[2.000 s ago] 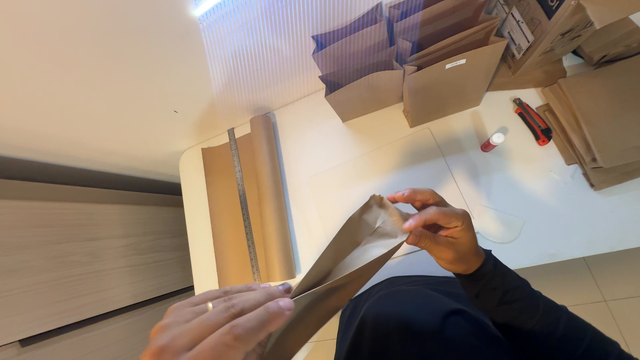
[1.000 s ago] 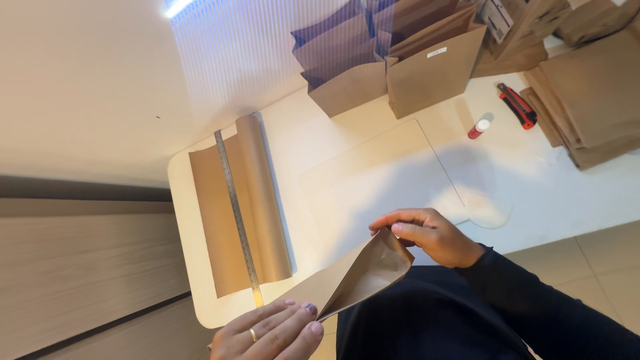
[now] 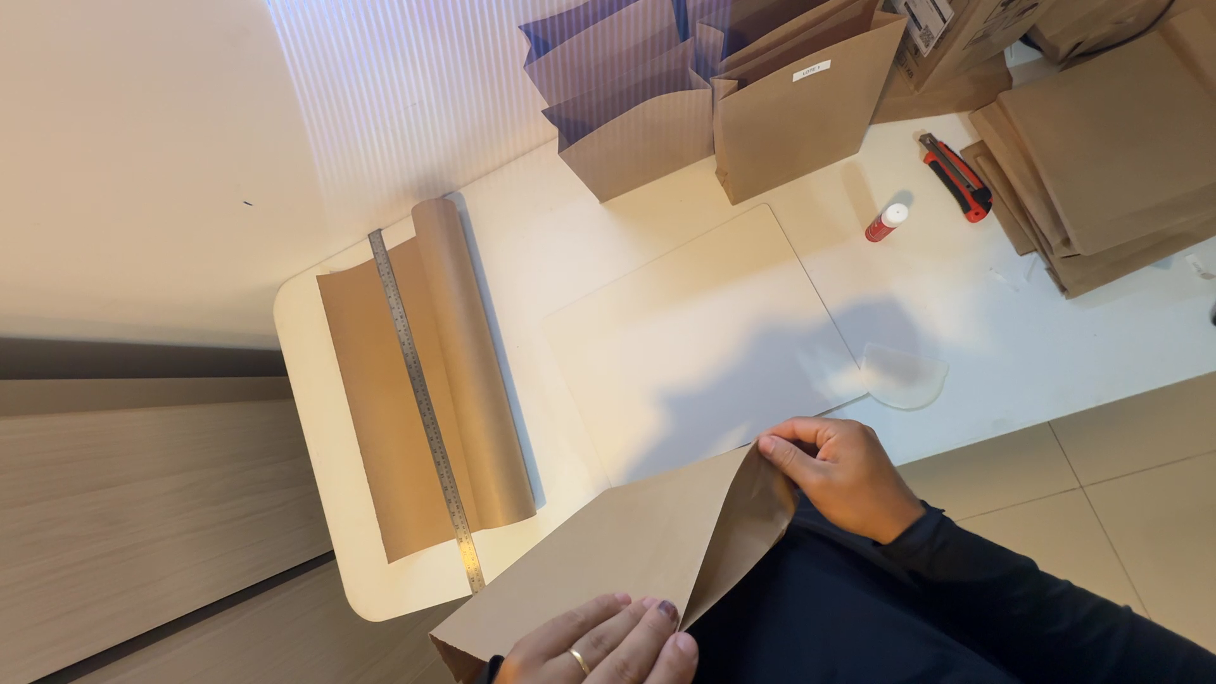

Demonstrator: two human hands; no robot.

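Note:
Over my lap and the table's near edge lies a brown kraft paper bag [image 3: 617, 532], its mouth spread partly apart toward the right. My right hand [image 3: 845, 470] pinches the far corner of the mouth between thumb and fingers. Lower down, my left hand [image 3: 608, 646], with a ring on one finger, grips the near edge of the mouth. Beyond the bag, a thin rectangular board or mat [image 3: 703, 332] lies on the white table [image 3: 589, 228]. A translucent rounded scraper [image 3: 904, 377] touches the board's right corner.
At left, a steel ruler [image 3: 418, 380] lies across a partly unrolled kraft paper roll [image 3: 475, 380]. A glue stick [image 3: 886, 223] stands near a red and black utility knife [image 3: 955, 179]. Upright paper bags [image 3: 798, 123] stand at the back; flat folded bags [image 3: 1121, 152] are stacked at right.
The bag has turned so that its outer side faces up more and its body shows further to the left. Both hands still hold its mouth.

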